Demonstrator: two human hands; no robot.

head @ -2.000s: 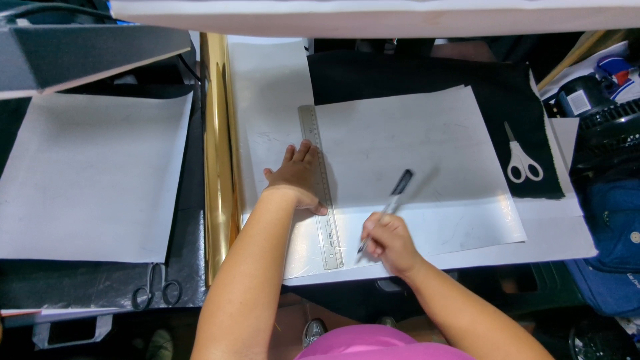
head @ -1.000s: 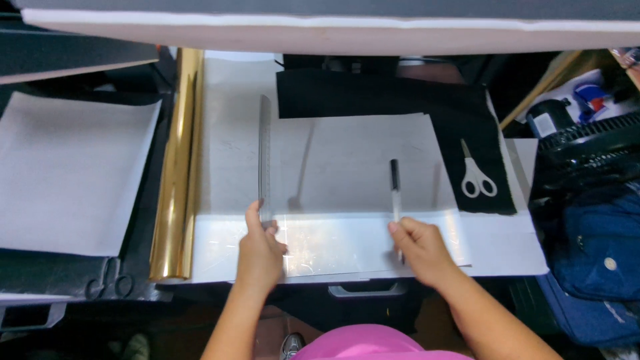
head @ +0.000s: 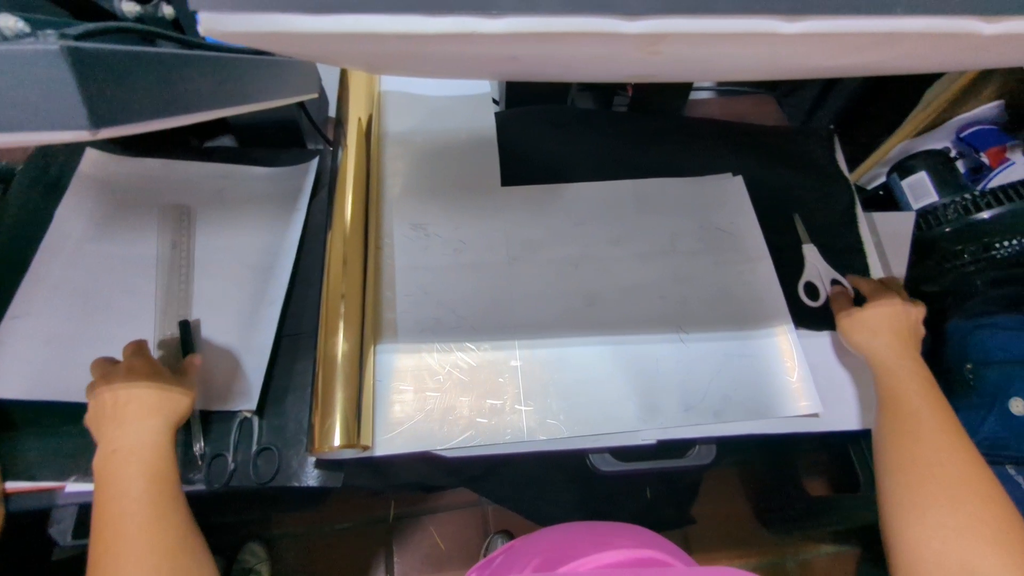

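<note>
My left hand is at the left over a white sheet, its fingers around the lower end of a clear ruler and a black-capped pen. Dark-handled scissors lie just right of that wrist. On the right, my right hand has its thumb and fingers at a handle loop of white-handled scissors, which lie on black fabric. Between the hands lies a large translucent sheet with a thin line near its lower left part.
A gold foil roll stands lengthwise between the two sheets. A grey and white overhead panel spans the top. A black basket and a dark blue bag are at the right edge. A drawer handle juts below the front edge.
The ruler and pen have moved from the middle sheet to the left sheet with my left hand. My right hand, which held the pen, has moved right to the white scissors.
</note>
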